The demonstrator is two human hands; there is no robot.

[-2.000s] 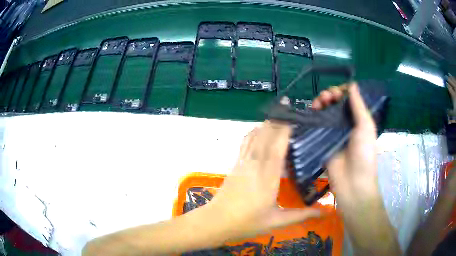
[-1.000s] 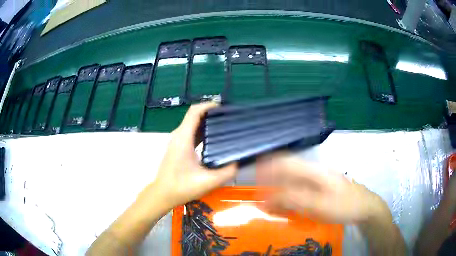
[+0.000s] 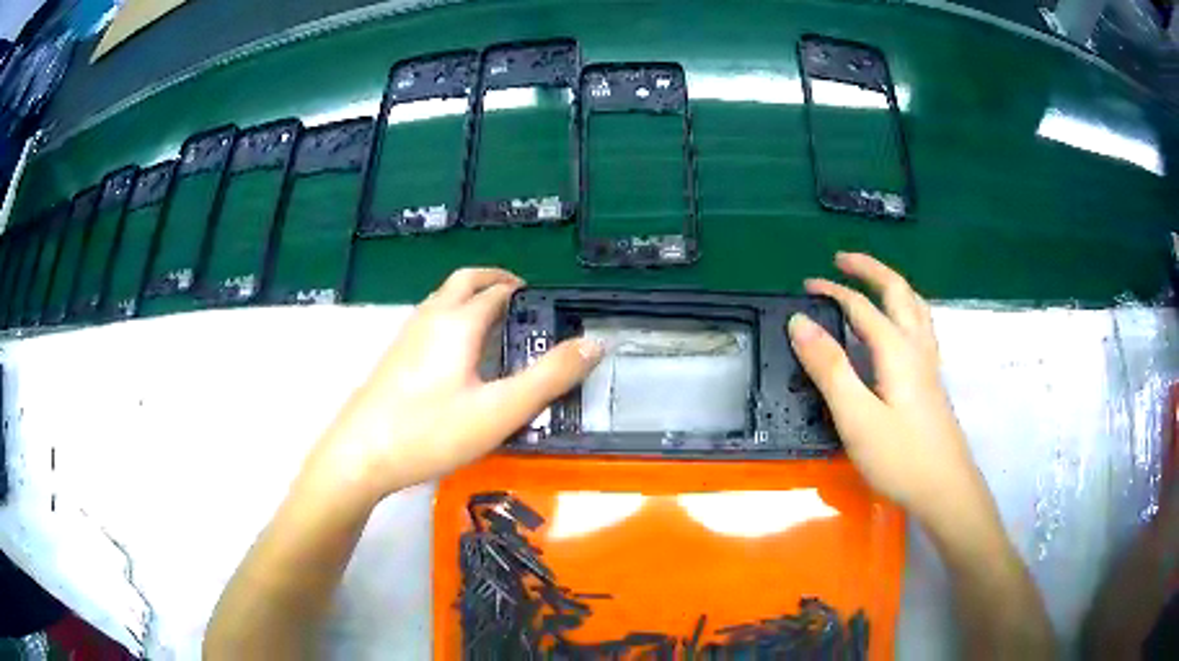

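Observation:
A stack of black phone middle frames (image 3: 799, 375) lies flat and crosswise just beyond the orange parts tray (image 3: 672, 568), its window showing the pale surface. My left hand (image 3: 446, 387) holds the stack's left end, thumb over the window's left edge. My right hand (image 3: 892, 387) is at the right end, thumb on top and fingers at the far edge. The tray holds a heap of thin black strips (image 3: 504, 594) along its left and near sides.
A green conveyor belt (image 3: 750, 155) runs across beyond the white covered bench (image 3: 194, 426). Several frames (image 3: 637, 245) stand in a row on the belt at left and centre, with one separate frame (image 3: 856, 203) at the right. The bench covering is wrinkled at the right.
The stack, earlier tilted and held up in my hands, now lies flat beyond the tray. My right hand has moved from over the tray to the stack's right end. The separate belt frame has shifted left.

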